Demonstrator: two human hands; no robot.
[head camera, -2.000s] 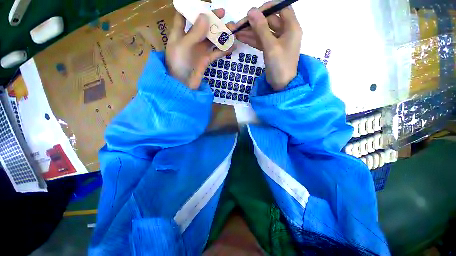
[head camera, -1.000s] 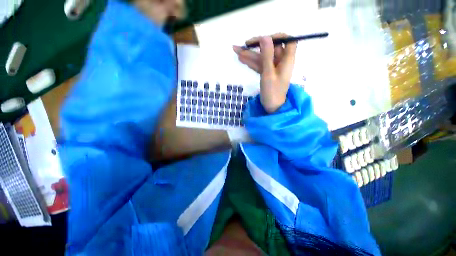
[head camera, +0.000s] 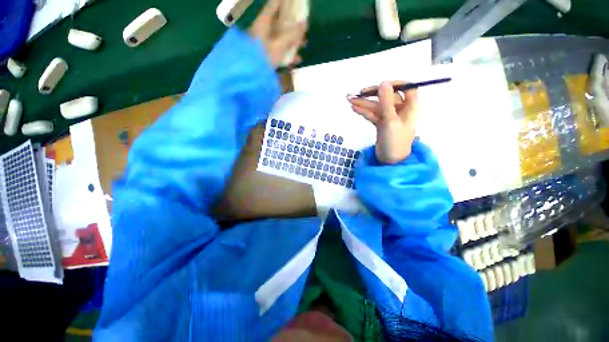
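Note:
My left hand (head camera: 272, 37) is at the top, over the green belt's near edge, slightly blurred. It holds a cream-white plastic housing (head camera: 292, 30), partly cut off by the top edge. My right hand (head camera: 394, 123) holds a thin dark pen-like tool (head camera: 427, 83) between thumb and fingers, above the white paper. The tool's tip points left; I cannot tell if a sticker is on it. The sticker sheet (head camera: 310, 155) with rows of dark stickers and some gaps lies below and left of my right hand, its right edge by my sleeve.
Several housings (head camera: 144, 27) lie spaced on the green belt (head camera: 180, 60). Spare label sheets (head camera: 28, 207) are at far left beside a red-and-white printed sheet (head camera: 80, 200). Cardboard (head camera: 137, 127) lies under the left sleeve. Trayed white parts (head camera: 491, 257) and shiny clear film (head camera: 554, 207) are at right.
My left hand, earlier near my right hand with a housing, has moved away to the belt; it holds a housing there now. My right hand keeps the tool. More housings show on the belt.

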